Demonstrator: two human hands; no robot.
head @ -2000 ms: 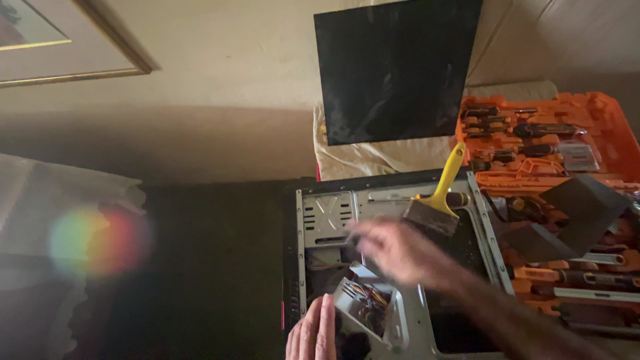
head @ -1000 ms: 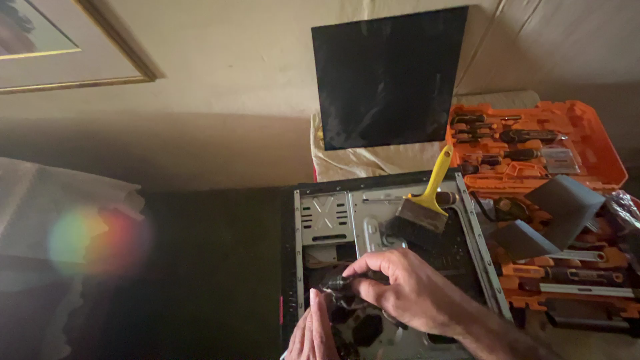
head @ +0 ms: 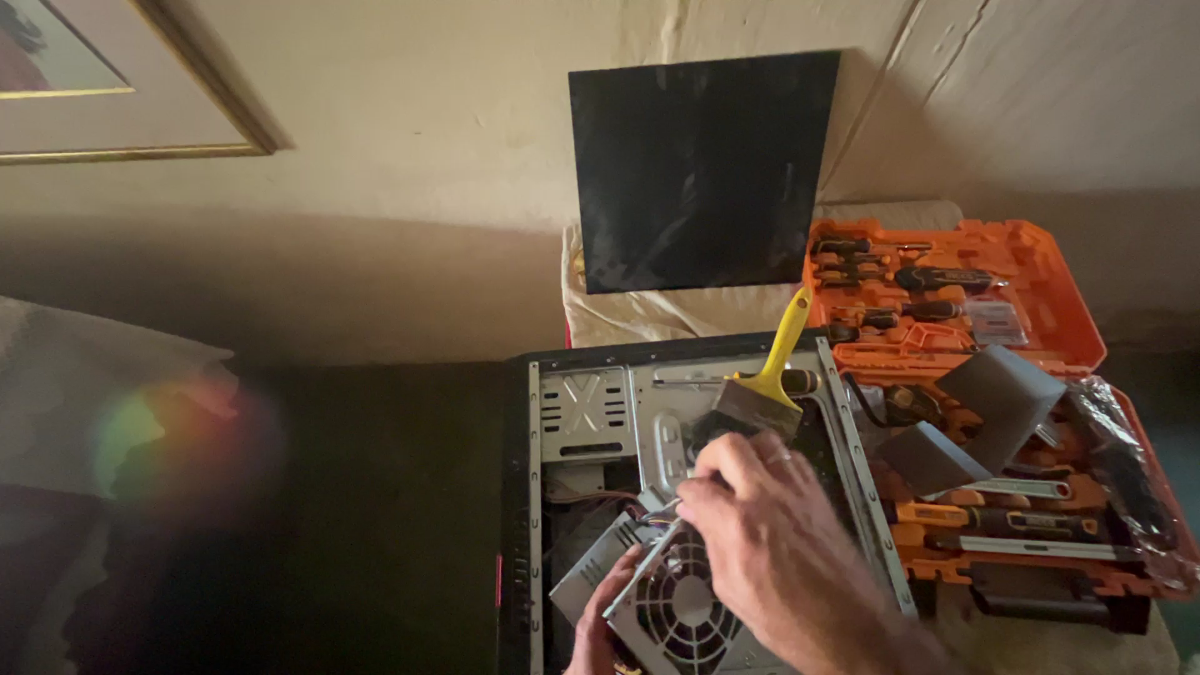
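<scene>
A metal power supply unit with a round fan grille (head: 692,600) is tilted over an open computer case (head: 536,487). My left hand (head: 605,614) grips its left side, fingers along the edge. My right hand (head: 759,525) pinches at the unit's upper edge, beside a bundle of thin wires (head: 661,514); whether it holds wires or the metal edge is hidden. A wide brush with a yellow handle (head: 780,352) lies on the case's metal panel just beyond my right hand, on top of a screwdriver (head: 799,382).
An orange tool case (head: 1073,309) with screwdrivers, a tape measure and other tools stands open at the right. Grey sanding sponges (head: 1003,389) lie on it. A black flat panel (head: 703,173) leans against the wall on a cream cloth (head: 637,317). A framed picture (head: 206,103) hangs upper left.
The power supply unit has turned, so its fan grille now faces up; the wires faced up in the oldest frame. My right hand has moved to its upper edge.
</scene>
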